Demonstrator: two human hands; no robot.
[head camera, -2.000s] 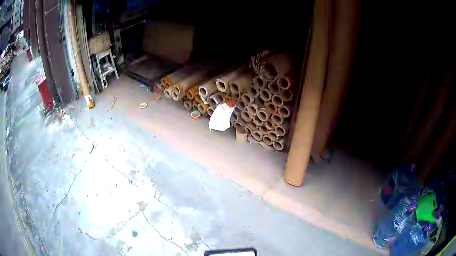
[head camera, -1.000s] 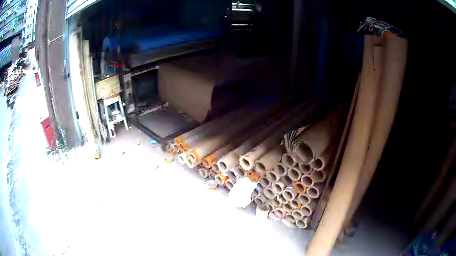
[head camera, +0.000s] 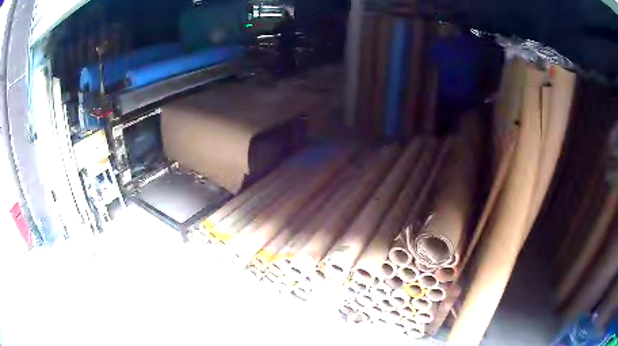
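Neither of my hands is in view. A stack of long brown paper tube cores (head camera: 379, 236) lies on the ground in front of me, round open ends towards me, some with orange or yellow ends. A thicker rolled tube (head camera: 434, 249) with cord around its end lies on top at the right. Tall tan cardboard tubes (head camera: 525, 196) lean upright to the right of the stack. The ground at the lower left is overexposed, so details there are hidden.
A large brown block-like form (head camera: 207, 138) stands behind a low dark frame (head camera: 179, 196). Blue rolls (head camera: 183, 66) lie at the back left. A small stool (head camera: 103, 186) and red box (head camera: 20, 223) are left. Blue bottles (head camera: 583, 332) show at the lower right.
The view has risen and come nearer to the workshop interior, showing more of its depth. The phone's top edge at the bottom two seconds ago is out of view.
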